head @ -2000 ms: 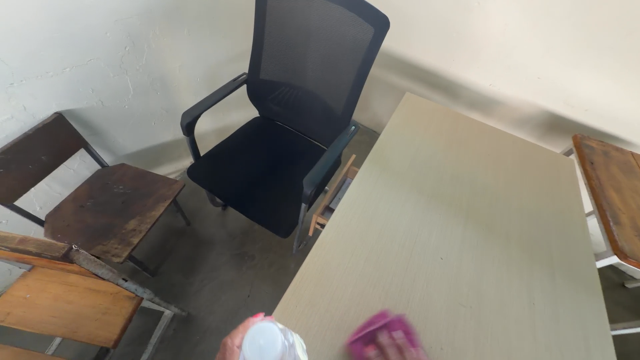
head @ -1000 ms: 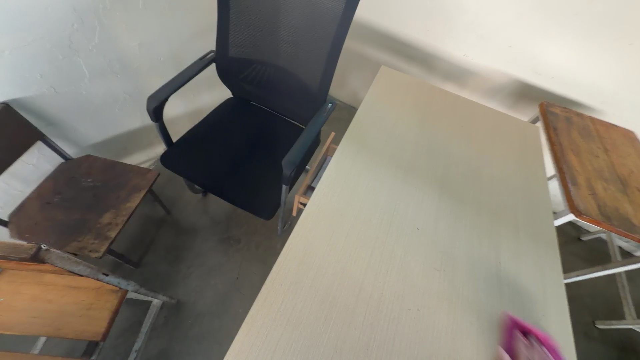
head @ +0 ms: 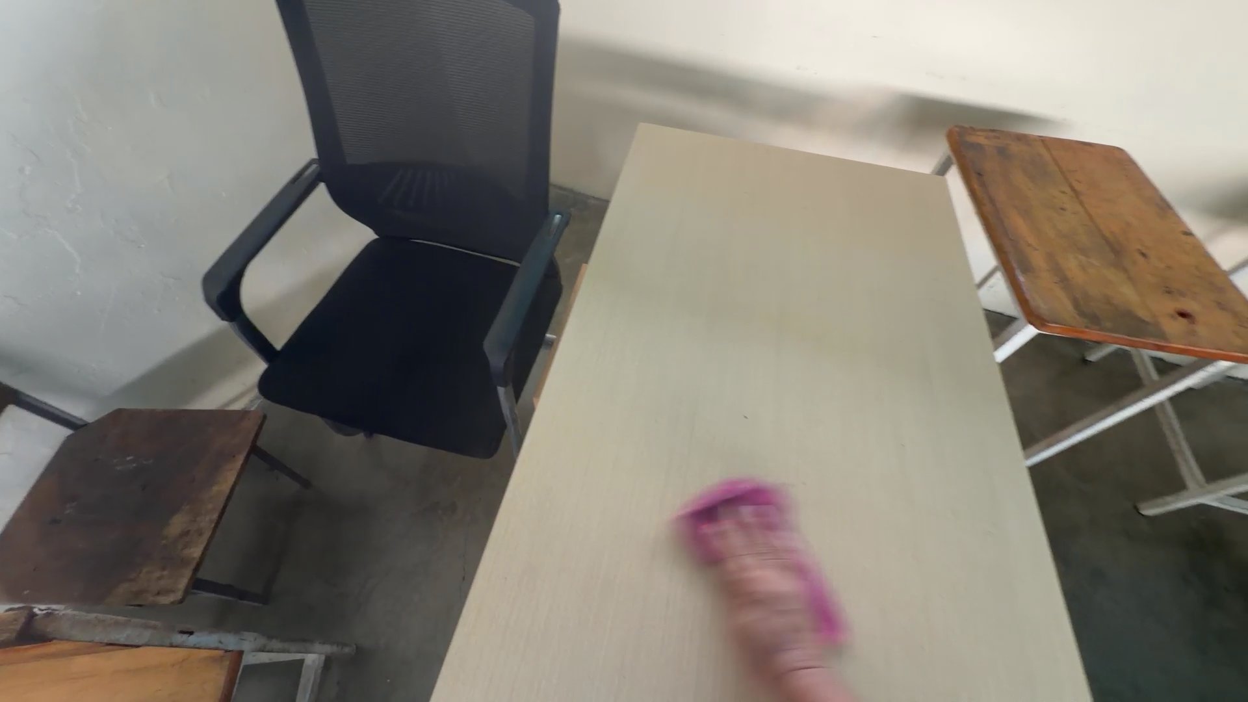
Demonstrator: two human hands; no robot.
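My right hand lies over a pink cloth, pressing it against the light wood-grain tabletop near its lower middle. Both hand and cloth are blurred by motion, and the cloth sticks out past the fingertips and along the right side of the hand. My left hand is out of the frame. No bottle shows in this view.
A black mesh office chair stands against the table's left side. Further left are a dark wooden chair and a lighter wooden seat. At the right stands a wooden desk with pale metal legs. Walls rise behind.
My left hand, earlier beside a white-capped container at the bottom edge, has left the view. The right hand with the pink cloth has moved left and farther up the tabletop since one second ago.
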